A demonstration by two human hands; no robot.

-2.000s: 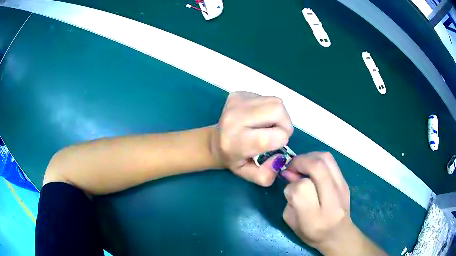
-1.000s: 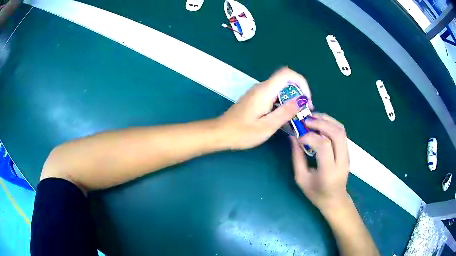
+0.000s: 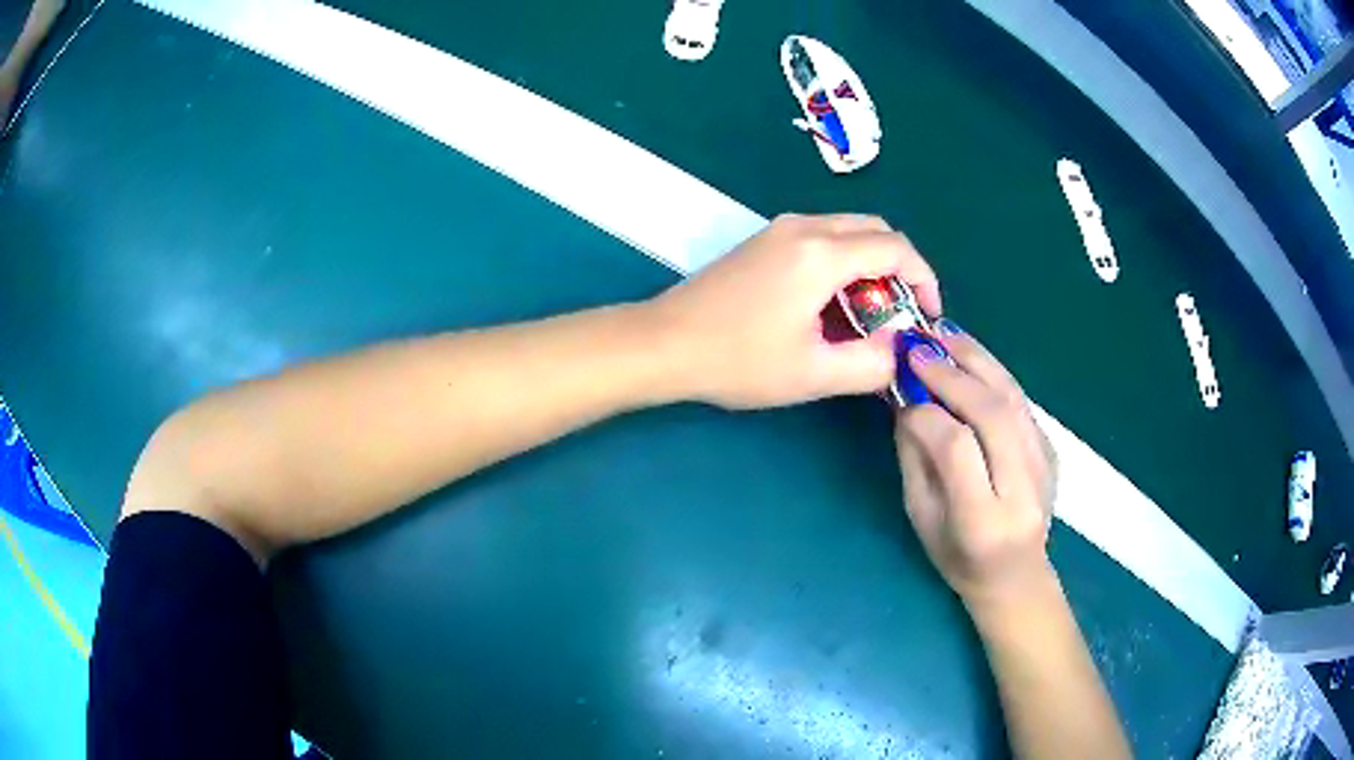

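A small part-assembled unit [image 3: 876, 306] is held between both hands above the pale rail, with a red glow or red part at its upper end and a blue battery [image 3: 910, 371] at its lower end. My left hand [image 3: 809, 312] grips the upper end, fingers curled around it. My right hand [image 3: 980, 460] holds the lower end, its thumb and fingers at the blue part. The fingers hide much of the unit, and its wires cannot be told apart.
Beyond the pale edge rail [image 3: 594, 193], the dark green conveyor belt [image 3: 965, 134] carries an open white shell with blue and red parts [image 3: 861, 119], narrow white strips [image 3: 1087, 223] and other white pieces. Crinkled whitish plastic [image 3: 1244, 713] lies at the lower right. A person's arm shows at the top left edge.
The unit has turned in my hands, and red now shows where the green board showed. My right fingers have closed on the blue end. The belt pieces have moved right and down.
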